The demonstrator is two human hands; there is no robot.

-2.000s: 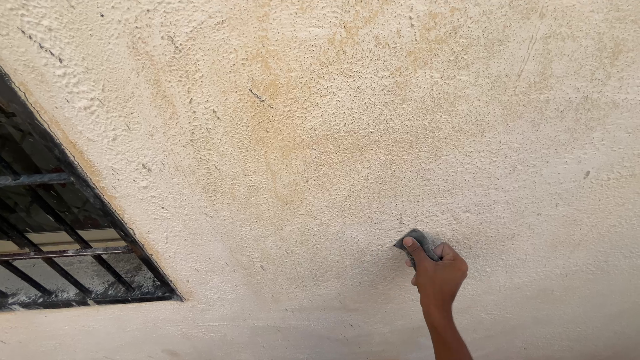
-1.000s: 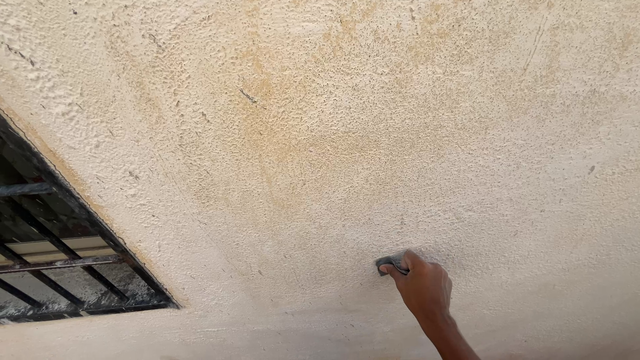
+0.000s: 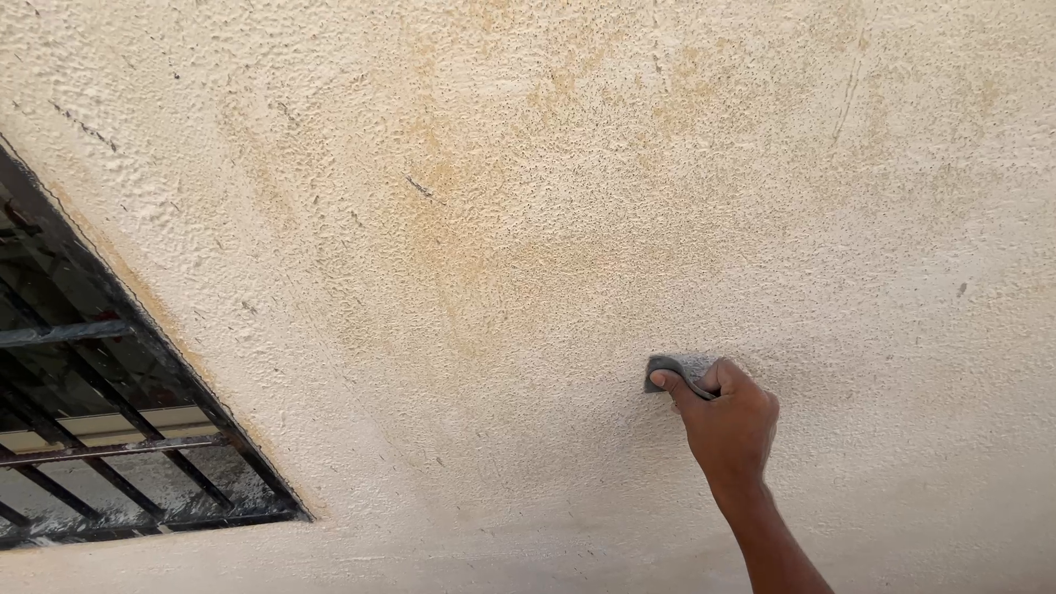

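My right hand [image 3: 730,417] reaches in from the lower right and grips a bent piece of dark grey sandpaper [image 3: 662,365] between thumb and fingers. The sheet lies against a rough, cream-painted plaster wall [image 3: 528,272]. Its upper part curls back toward my knuckles, and my thumb presses near its left end. Brownish stains and small dark specks mark the wall above the hand. My left hand is not in view.
At the left, a window opening with a black metal grille [image 3: 124,404] is set in the wall; its bars carry whitish splashes or dust. A short dark scratch [image 3: 419,186] shows on the plaster near the upper middle.
The right hand with the sandpaper went down and left across the wall, then back up a little. The sheet stays in its grip throughout.
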